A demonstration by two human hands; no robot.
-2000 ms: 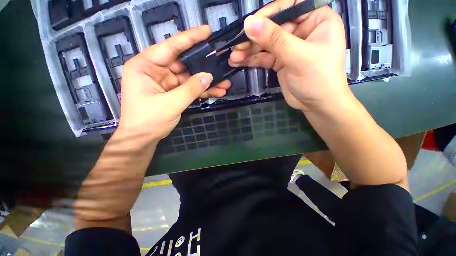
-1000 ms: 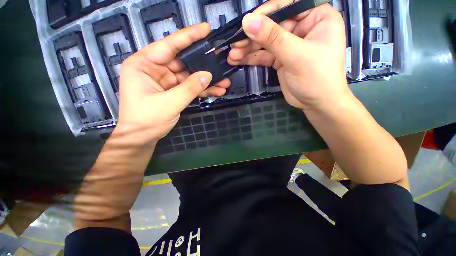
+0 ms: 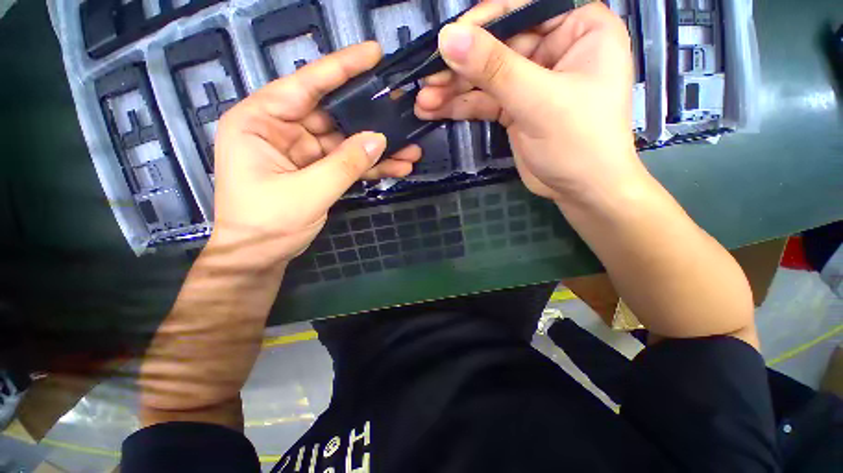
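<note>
My left hand point(image 3: 287, 152) holds one end of a black plastic housing point(image 3: 370, 111) between thumb and fingers, tilted above the tray. My right hand point(image 3: 545, 92) holds dark tweezers point(image 3: 499, 32); its lower fingers are at the housing's other end. The bright fine tip of the tweezers is at the housing's surface. Whether a small piece is at the tip I cannot tell. A die-cut sheet point(image 3: 388, 236) with a grid of dark squares lies flat at the bench edge below the tray.
A whitish translucent tray point(image 3: 242, 46) holds several black housings point(image 3: 148, 157) in its pockets behind my hands. The green bench top point(image 3: 786, 175) ends in front of my body. Brown cardboard point(image 3: 758, 268) shows below at right, above a yellow-lined floor.
Both hands, the housing and the tweezers have shifted slightly left together. The tweezer tip stays at the housing. The grips look the same.
</note>
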